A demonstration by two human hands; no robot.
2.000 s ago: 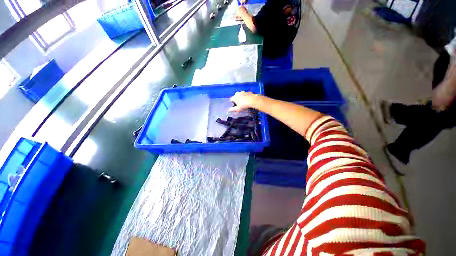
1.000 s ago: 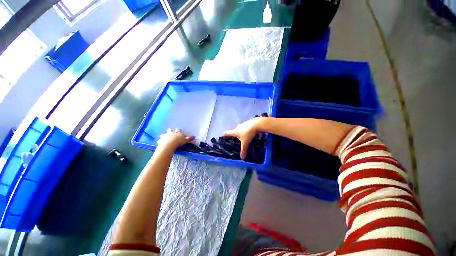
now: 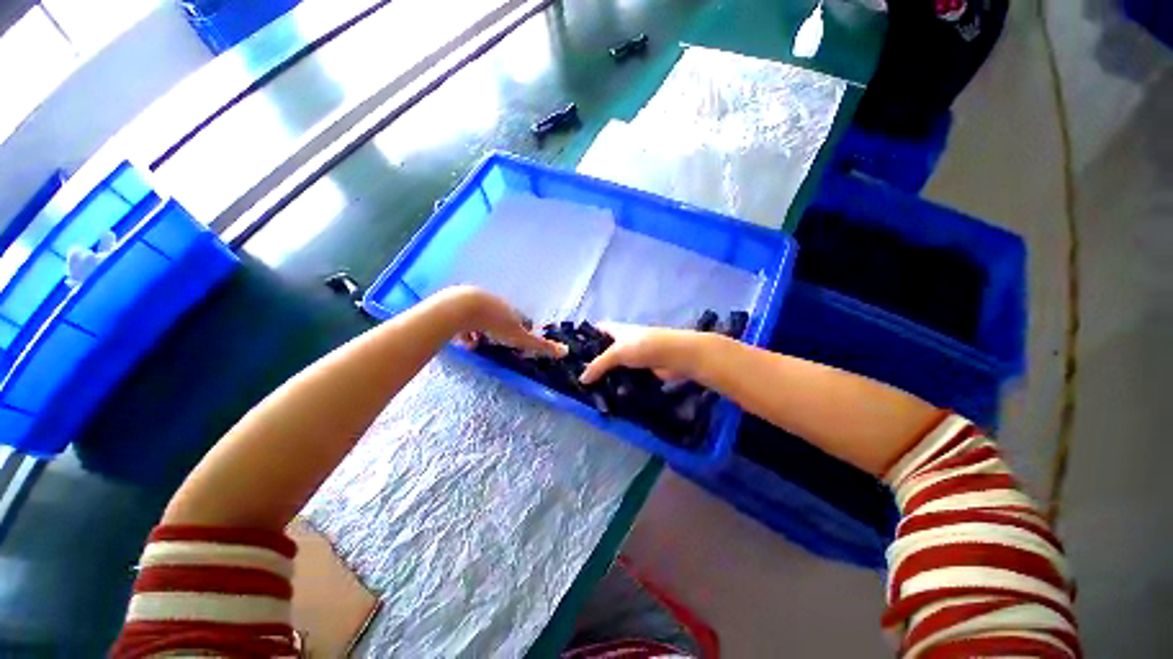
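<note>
A shallow blue crate (image 3: 682, 216) with a pale smooth liner (image 3: 656, 278) stands on the bench. Small black parts (image 3: 659, 399) lie in a loose heap along its near side. My left hand (image 3: 495, 322) reaches over the near rim and rests on the left end of the heap. My right hand (image 3: 641, 354) is on the middle of the heap, its thumb towards my left hand. The fingertips of both hands are partly hidden among the parts, so I cannot tell if either grips one.
Wrinkled film (image 3: 476, 489) covers the green bench. A cardboard pad (image 3: 332, 599) is at lower left. Black parts (image 3: 556, 121) and a white bottle (image 3: 809, 32) lie beyond the crate. Blue crates stand at left (image 3: 122, 315) and on the floor at right (image 3: 1010, 296). A person's dark clothing shows at top right.
My left hand came in from out of view and my right hand moved from the crate's far right down to the heap. The parts are now bunched closer along the near side.
</note>
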